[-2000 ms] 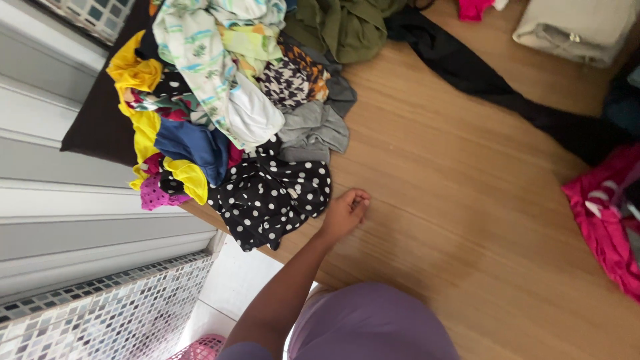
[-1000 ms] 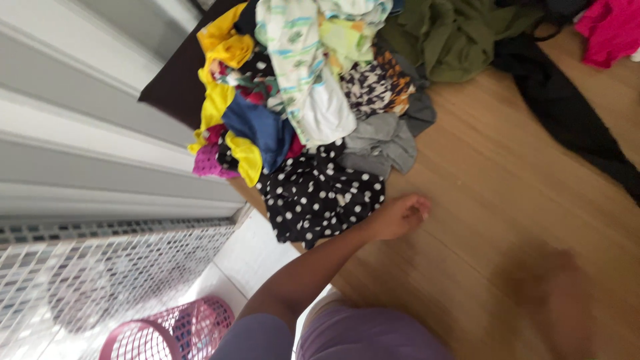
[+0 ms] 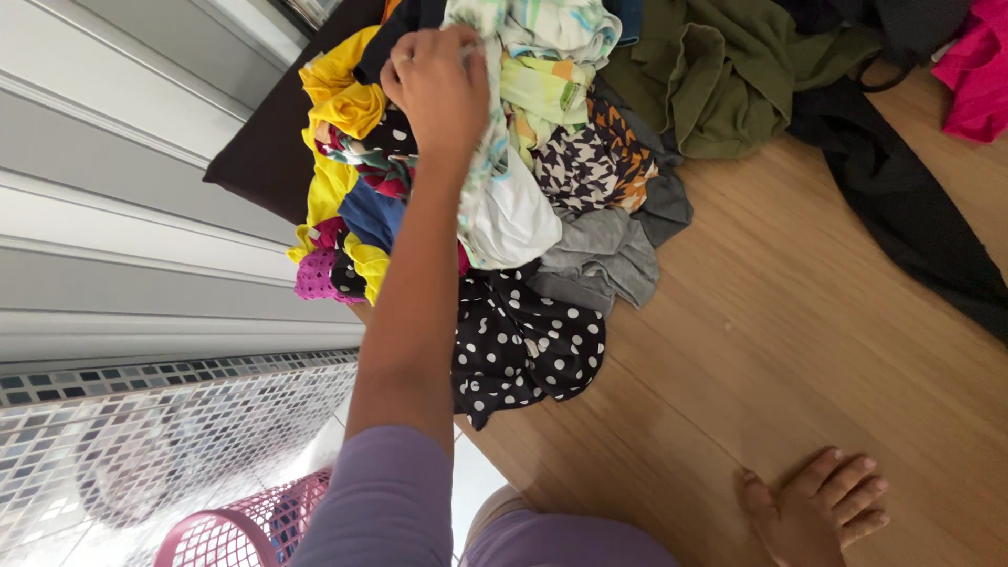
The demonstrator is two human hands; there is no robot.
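My left hand (image 3: 441,90) reaches onto the heap of clothes, its fingertips on a white garment with a green and blue print (image 3: 480,150), next to a dark navy cloth; the fingers are bent and partly hidden. Around it lie a yellow garment (image 3: 346,102), a blue cloth (image 3: 370,213), a houndstooth-print garment (image 3: 575,165), a grey garment (image 3: 602,260) and a black polka-dot garment (image 3: 524,339). At the lower right, my right hand (image 3: 811,504) rests over the wooden surface (image 3: 732,339), fingers apart, holding nothing.
An olive-green garment (image 3: 709,79) lies at the top, with a long black cloth (image 3: 906,197) and a bright pink garment (image 3: 976,79) to its right. White slatted panels (image 3: 142,181) stand at the left. Below them are a mosaic-tiled wall (image 3: 157,441) and a pink plastic basket (image 3: 228,535).
My left hand has moved from beside the polka-dot garment up onto the printed white garment. My right hand, blurred a second ago, now shows clearly at the lower right.
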